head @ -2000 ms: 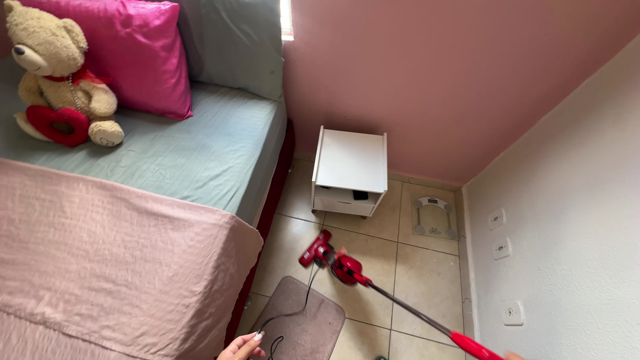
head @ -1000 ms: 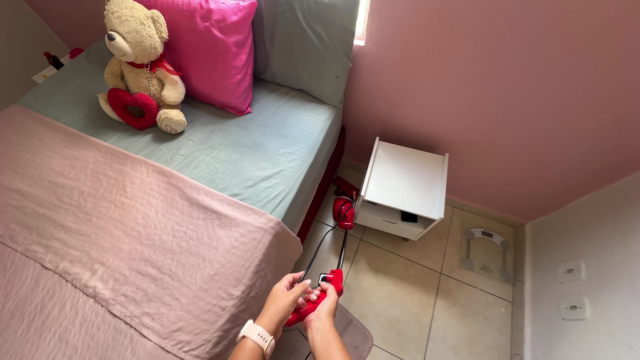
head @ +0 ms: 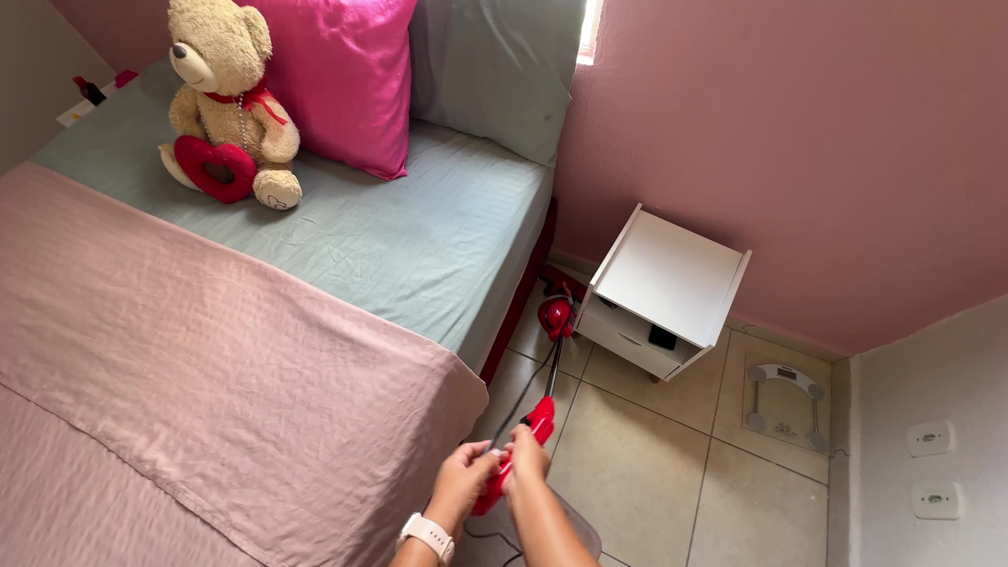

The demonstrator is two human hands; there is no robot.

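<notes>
My right hand [head: 526, 461] is closed around the red handle of a stick vacuum cleaner [head: 557, 316]. Beside it, my left hand [head: 465, 480], with a pale watch on the wrist, pinches the black power cord [head: 516, 405] close to the handle. The cleaner's thin dark tube runs away from me to its red body and floor head, which lie in the gap between the bed and the white nightstand [head: 669, 272]. The nightstand partly hides the floor head. A loop of cord hangs below my hands over a mat [head: 571, 524].
At left the bed carries a pink blanket [head: 236, 378], a teddy bear [head: 228, 102] with a red heart, and a magenta pillow [head: 339, 79]. A glass bathroom scale [head: 783, 405] lies by the wall. Wall outlets [head: 932, 439] are at right.
The vacuum's head has moved from the tiles in front of the nightstand into the gap beside the bed. My left hand, earlier apart at the lower edge, is now beside the handle.
</notes>
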